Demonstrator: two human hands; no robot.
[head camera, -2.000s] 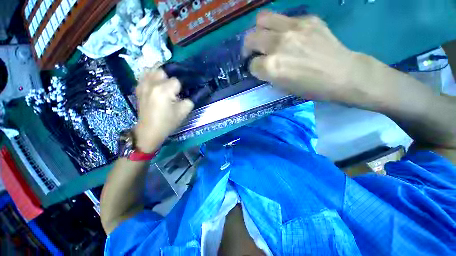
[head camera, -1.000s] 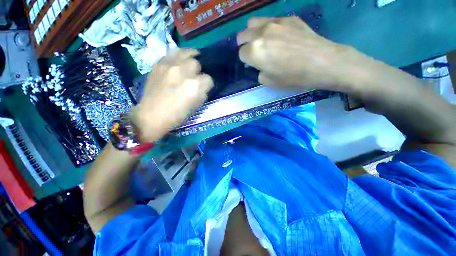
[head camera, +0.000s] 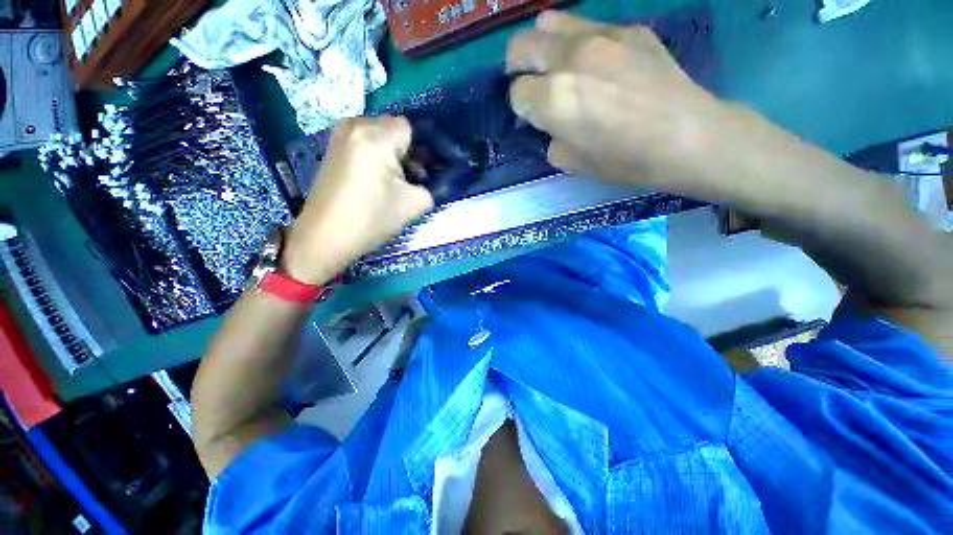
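A black assembly jig (head camera: 684, 47) with white lettering along its near edge lies in front of me. A long shiny silver bar (head camera: 491, 216) runs along its near side. My left hand (head camera: 361, 193), with a watch and red band at the wrist, is over the jig's left part with its fingers curled. My right hand (head camera: 601, 99) is over the jig right of the middle, also with curled fingers. Dark, blurred shapes lie between the hands. The fingertips are hidden or blurred, so I cannot tell if either hand grips something.
Left of the jig are a tray of tiny silver screws (head camera: 235, 214) and black leads with white ends (head camera: 105, 141). Behind are a crumpled white cloth (head camera: 329, 52) and orange-brown boards (head camera: 449, 19). A toothed white strip (head camera: 47, 303) and a red item (head camera: 23, 361) lie far left.
My left hand moved right and over the jig, then slightly back left. My right hand shifted a little. The view shifted, so the trays and cloth appear higher.
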